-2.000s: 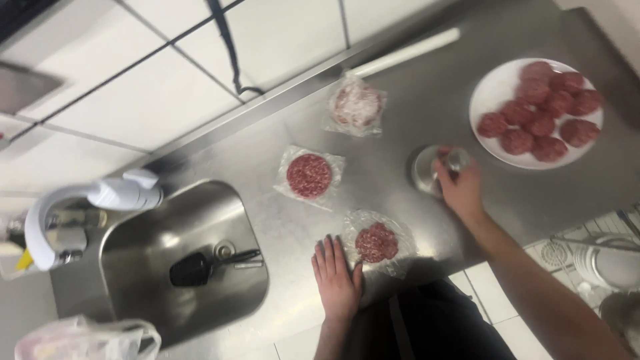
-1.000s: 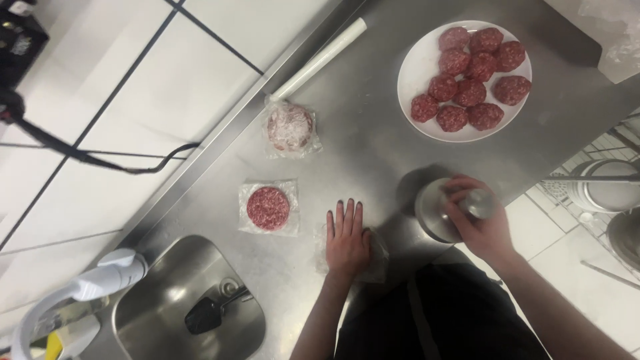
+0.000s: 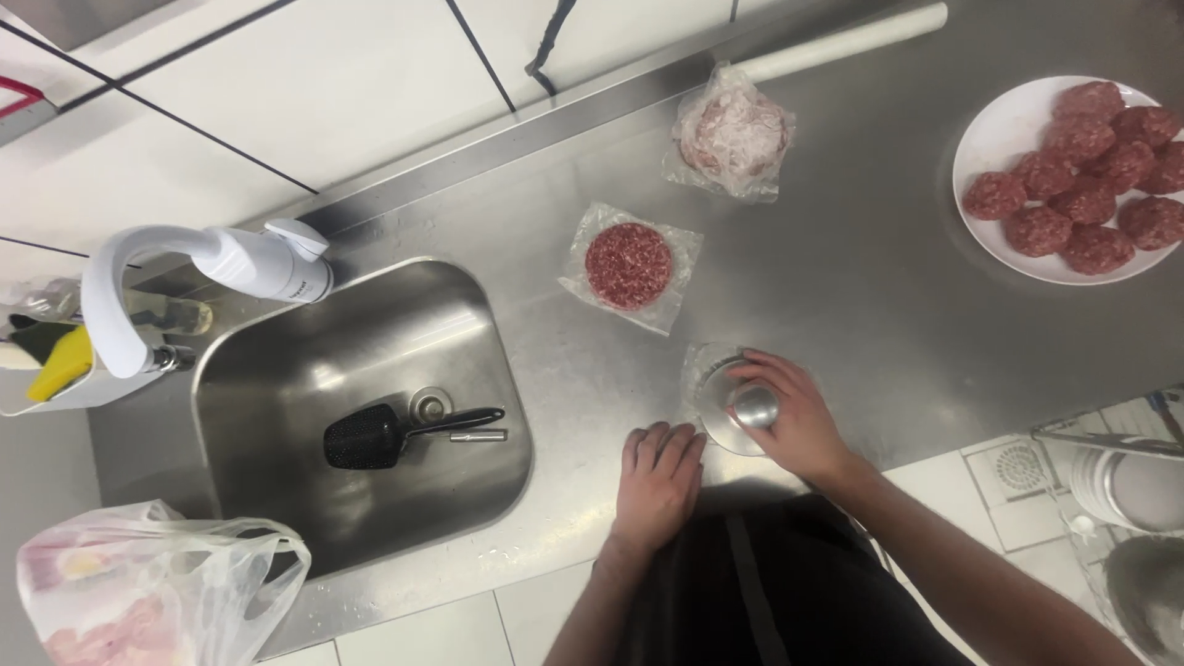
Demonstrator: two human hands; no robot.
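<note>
My right hand (image 3: 794,418) grips a round metal press (image 3: 721,407) by its knobbed top, over a sheet of clear plastic film near the counter's front edge. What lies under the press is hidden. Just left of it, my left hand (image 3: 660,476) rests on the steel counter, fingers slightly bent, holding nothing. A flat round ground-meat patty (image 3: 628,266) lies on its own film sheet behind them. Farther back is meat wrapped in crumpled film (image 3: 733,136). Several raw meat balls (image 3: 1038,230) fill a white plate (image 3: 992,143) at the right.
A steel sink (image 3: 305,370) on the left holds a black slotted scoop (image 3: 365,437). Over it reaches a white faucet (image 3: 162,242). A plastic bag (image 3: 185,573) stands at the lower left. Along the back wall lies a white roll (image 3: 842,43).
The press in my right hand has moved left onto the film near the counter's front edge. My left hand has moved off that film to its left side. The view has shifted toward the sink.
</note>
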